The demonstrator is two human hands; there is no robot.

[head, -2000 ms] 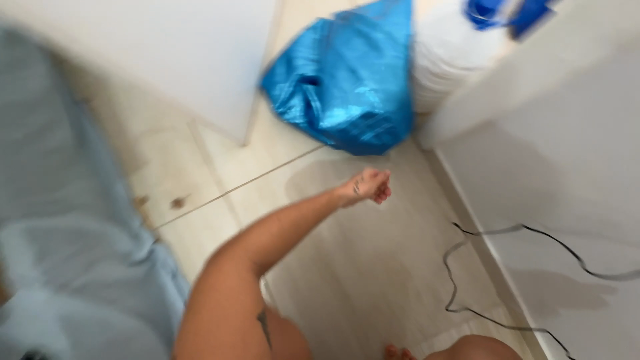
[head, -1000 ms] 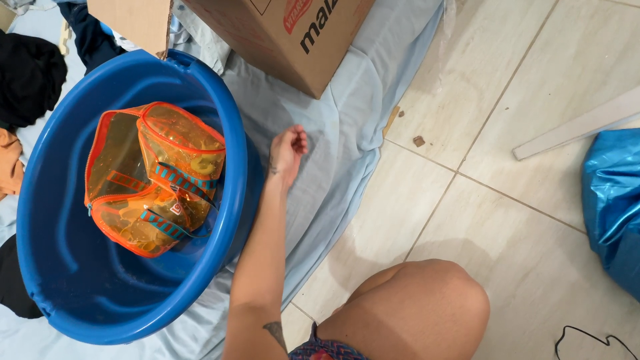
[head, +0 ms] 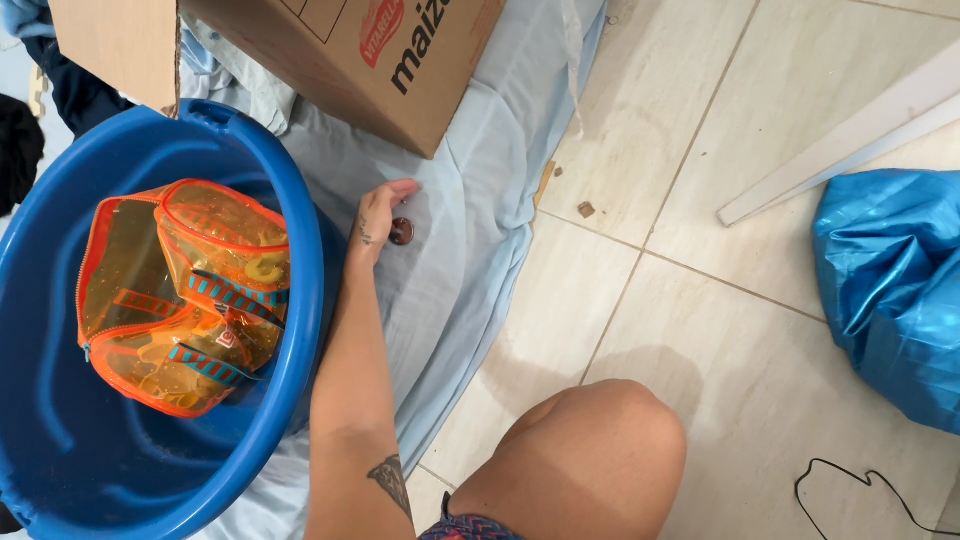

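My left hand (head: 386, 208) is above the light blue sheet (head: 420, 300), its fingers bent and pointing right. Just below the fingers shows a small, round, glossy dark brown object (head: 402, 231); whether the hand touches it cannot be told. Left of my forearm stands a large blue plastic tub (head: 304, 300). Inside it lies a see-through orange bag (head: 135, 247) with orange trim and a zipper, holding yellowish things. Beyond my hand a cardboard box (head: 375, 82) with printed writing rests on the sheet. My right hand is out of view.
Dark clothes (head: 75, 82) and a cardboard flap (head: 116, 49) are at the upper left. On the right are a whitish leg or panel edge (head: 817, 142), a shiny blue bag (head: 892, 300) and a black cable (head: 862, 480) on floor tiles. My bent knee (head: 607, 435) shows below.
The view has swung left from the floor by the wall to the tub and box. The brown object now shows beside my left hand.
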